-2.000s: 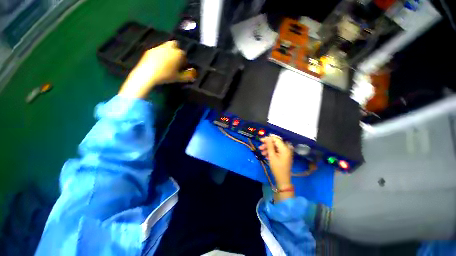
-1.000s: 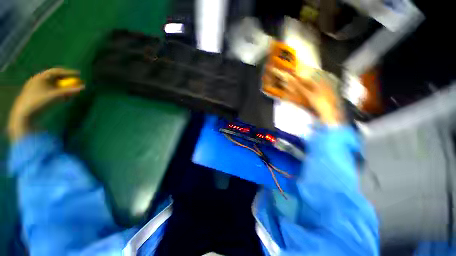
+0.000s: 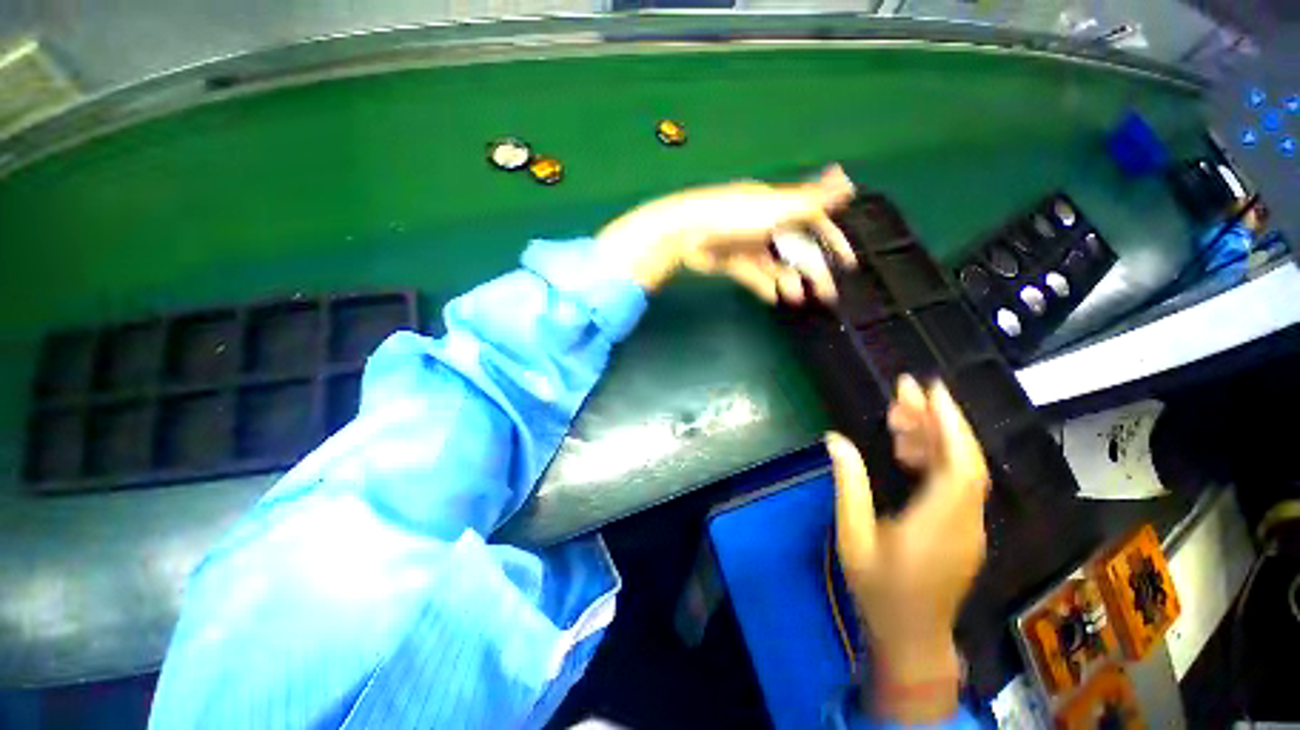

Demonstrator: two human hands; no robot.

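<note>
My left hand [image 3: 741,243] is over the near edge of the black compartment tray [image 3: 912,307], with a pale round module [image 3: 806,264] at its fingertips; blur hides the exact grip. My right hand [image 3: 920,528] is over the tray's lower part, thumb and fingers apart, with nothing clearly seen in it. The hands partly hide the tray's pockets, and its contents cannot be made out. Loose round modules lie on the green bench: a whitish one [image 3: 509,153] beside a gold-orange one [image 3: 548,170], and another gold-orange one [image 3: 670,131].
An empty-looking black tray [image 3: 200,392] lies at the left, partly behind my left sleeve. A smaller tray [image 3: 1038,271] holds several pale discs beyond. Orange fixture blocks [image 3: 1138,585] sit at lower right, near a white printed sheet [image 3: 1115,449]. The blue surface [image 3: 784,599] is below.
The view has swung left over the bench. My right hand has left the orange fixtures and is over the tray. My left hand has come back to the tray; the orange-yellow piece is not seen in it.
</note>
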